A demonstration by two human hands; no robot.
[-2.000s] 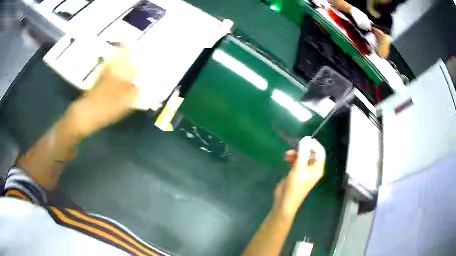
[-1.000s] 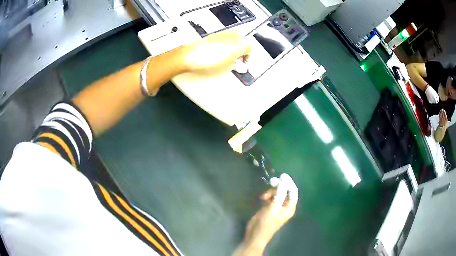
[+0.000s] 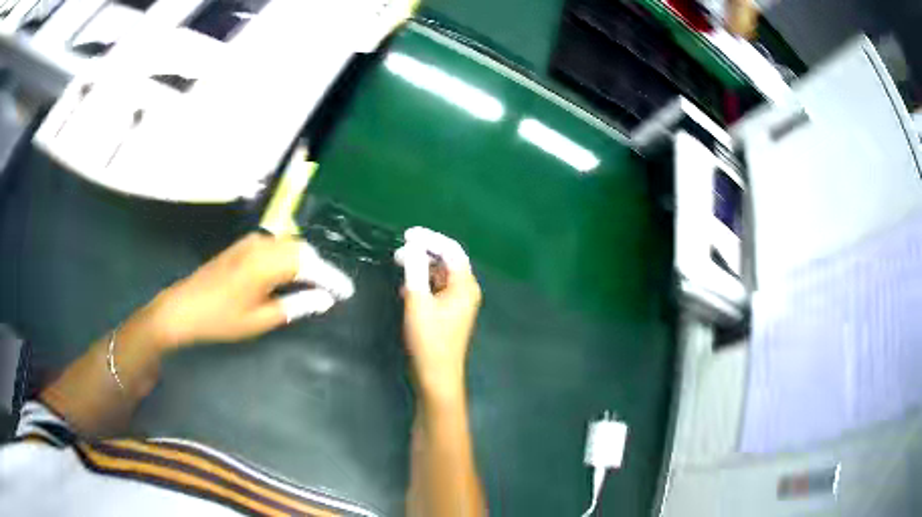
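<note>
My left hand (image 3: 238, 293), with white cots on its fingertips, is over the green mat below the yellow tape (image 3: 288, 194). Its thumb and forefinger are a little apart and nothing shows between them. My right hand (image 3: 440, 308), also with white cots, is curled just right of some shiny clear scraps (image 3: 349, 230) on the mat. Whether its fingertips hold a small piece cannot be told; the view is blurred. The white plate (image 3: 207, 141) is at the upper left, with a dark phone part (image 3: 224, 15) at the top edge.
A white fixture (image 3: 698, 222) at right holds a dark-screened phone. A white plug adapter (image 3: 606, 442) with a cable lies at lower right. Grey cabinets with a paper sheet (image 3: 834, 333) stand at far right. A black tray (image 3: 617, 50) is at the far side.
My left hand has come back from the white plate to the mat and no longer holds the phone cover. My right hand shows beside the scraps. The view has turned right.
</note>
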